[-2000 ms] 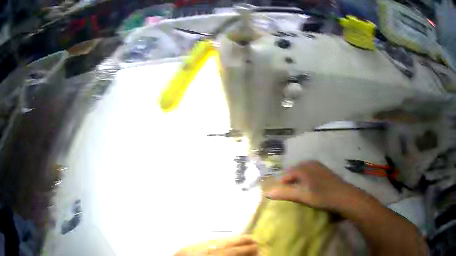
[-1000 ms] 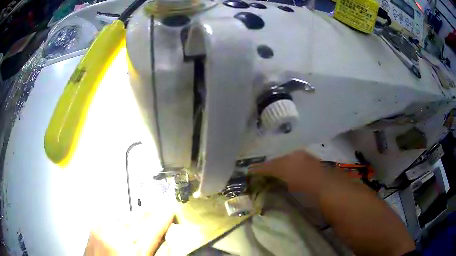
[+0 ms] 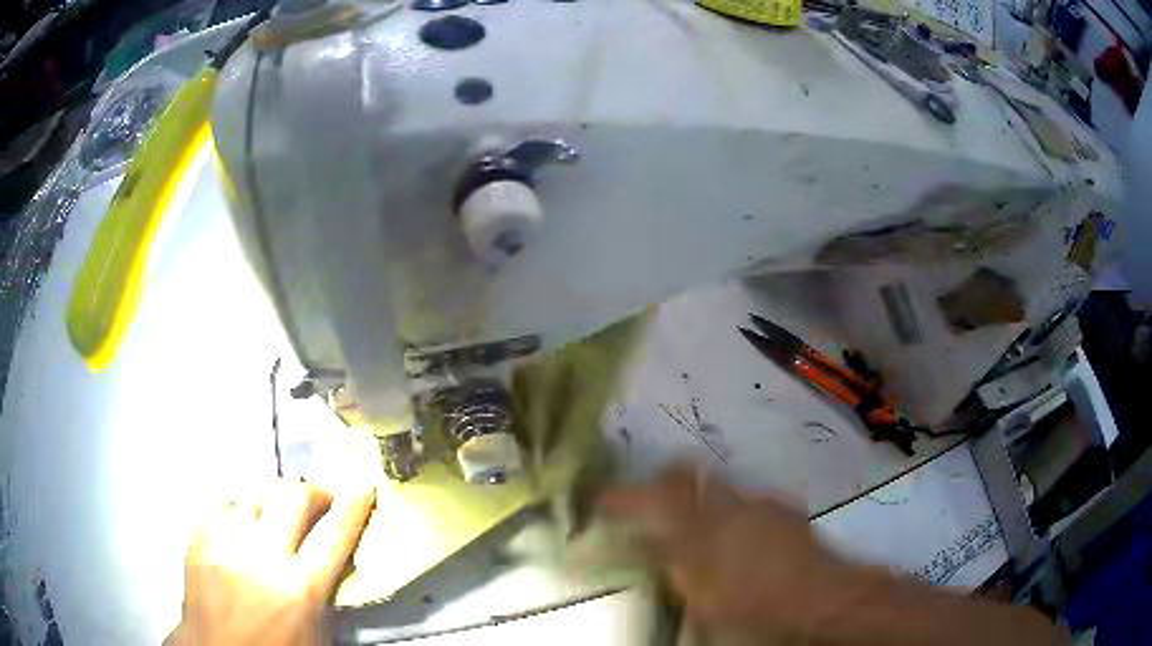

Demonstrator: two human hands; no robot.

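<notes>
The olive-khaki fabric piece (image 3: 436, 520) lies under the machine head, by the presser foot (image 3: 401, 454), and a raised fold of it stands right of the tension dial (image 3: 485, 452). My left hand (image 3: 272, 555) lies at the left of the needle area in bright glare, fingertips pressed at the cloth's left edge. My right hand (image 3: 689, 530) is blurred and grips the right side of the cloth near the raised fold. The needle itself is hidden by the machine head (image 3: 632, 164).
Orange and black thread snips (image 3: 828, 379) lie on the bed under the arm. A long yellow lamp cover (image 3: 139, 221) hangs at the left. A white upper knob (image 3: 502, 217) sticks out from the head. An open tray (image 3: 1093, 416) with dark contents stands at the right.
The view has shifted, so the machine head sits further left and the snips show fully. My right hand has moved down from beside the dial, and the cloth now stands up there.
</notes>
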